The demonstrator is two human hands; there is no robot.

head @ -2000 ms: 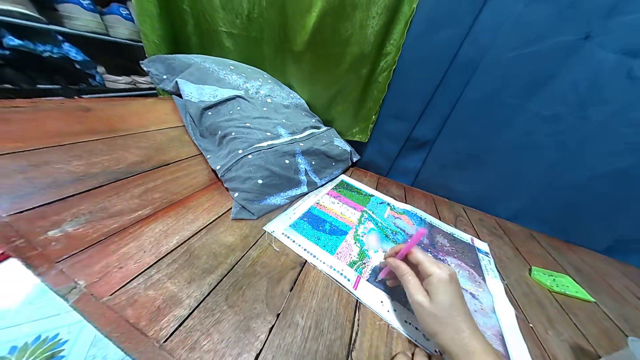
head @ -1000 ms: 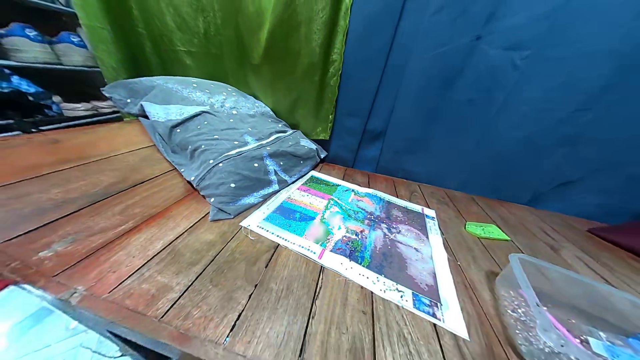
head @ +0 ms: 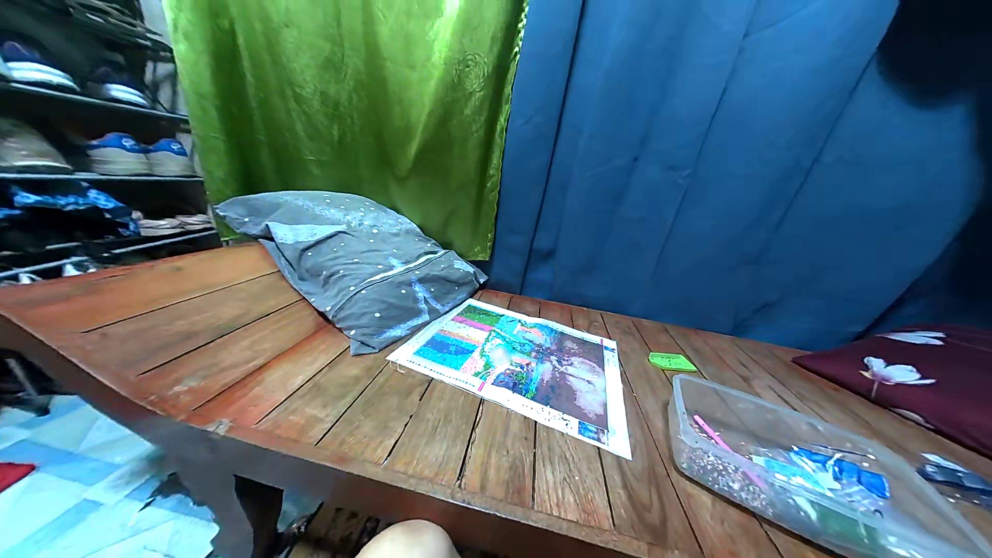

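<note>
Neither of my hands shows in the head view. A partly covered diamond painting canvas [head: 535,364] lies flat on the wooden platform [head: 434,434]. A pink applicator pen [head: 728,449] rests inside a clear plastic box [head: 814,434], among small loose beads and blue and clear plastic packets [head: 841,473]. Between the canvas and the box's far corner, a bright green tray [head: 672,361] lies on the boards.
A grey patterned pillow [head: 372,267] touches the canvas's far left corner. A dark red flowered pillow [head: 907,380] is at the right. Green [head: 349,101] and blue [head: 697,170] curtains hang behind. A shoe rack [head: 101,177] stands left. A bare knee [head: 411,540] shows below.
My right hand, seen over the canvas with the pink pen two seconds ago, has left the view. The pink pen now lies in the box. The view has swung up and to the right.
</note>
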